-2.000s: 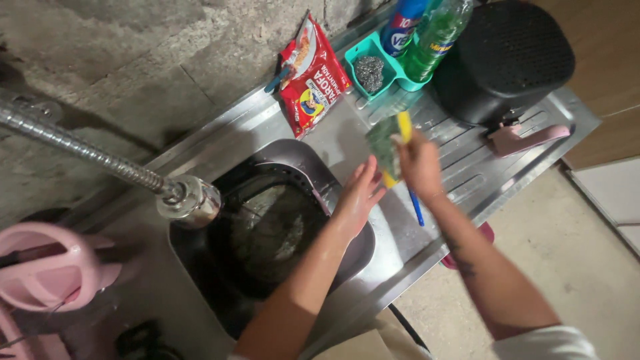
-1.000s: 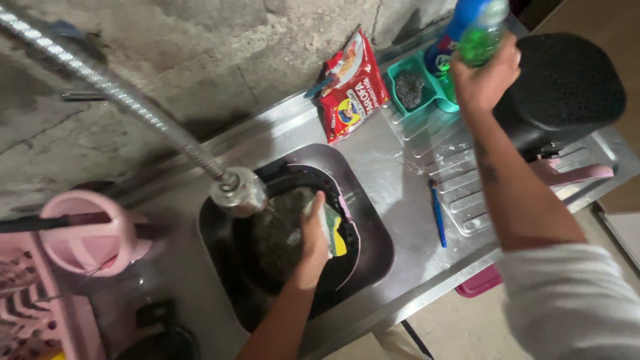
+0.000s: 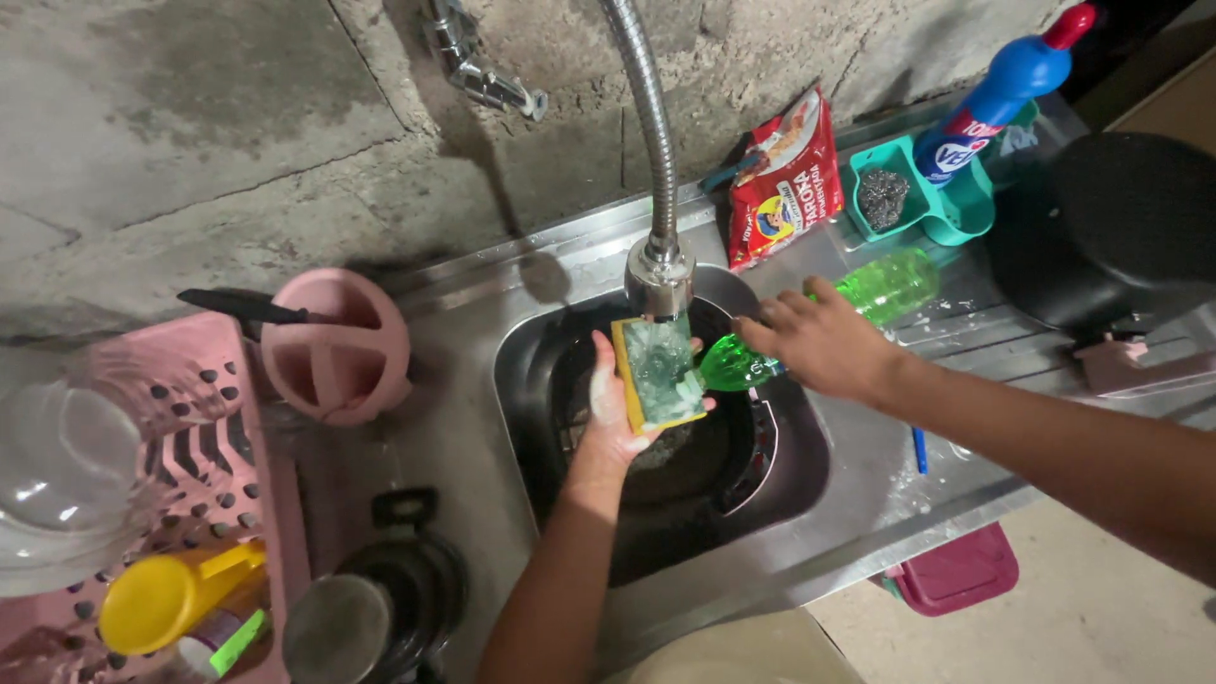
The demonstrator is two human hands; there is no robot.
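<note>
My left hand (image 3: 613, 404) holds a green-and-yellow scrub sponge (image 3: 665, 375), green side up, under the faucet head (image 3: 659, 280) and above the sink. White foam lies on the sponge and on my fingers. My right hand (image 3: 822, 337) grips a clear bottle of green dish liquid (image 3: 883, 285), tilted sideways with its cap end at the sponge's right edge. Below, a black round basket or pan (image 3: 703, 489) sits in the dark sink basin (image 3: 807, 456), partly hidden by my left hand and the sponge.
Left are a pink dish rack (image 3: 271, 494), a pink cutlery holder (image 3: 337, 347) with a black knife (image 3: 242, 306) and dark pots (image 3: 408, 579). At right are a red food packet (image 3: 784, 180), a teal caddy (image 3: 893, 152) with steel wool, a blue bottle (image 3: 993, 100) and a black appliance part (image 3: 1111, 228).
My right hand has brought the green bottle from the caddy area to the sponge. My left hand has raised the sponge from the basin. The view has shifted.
</note>
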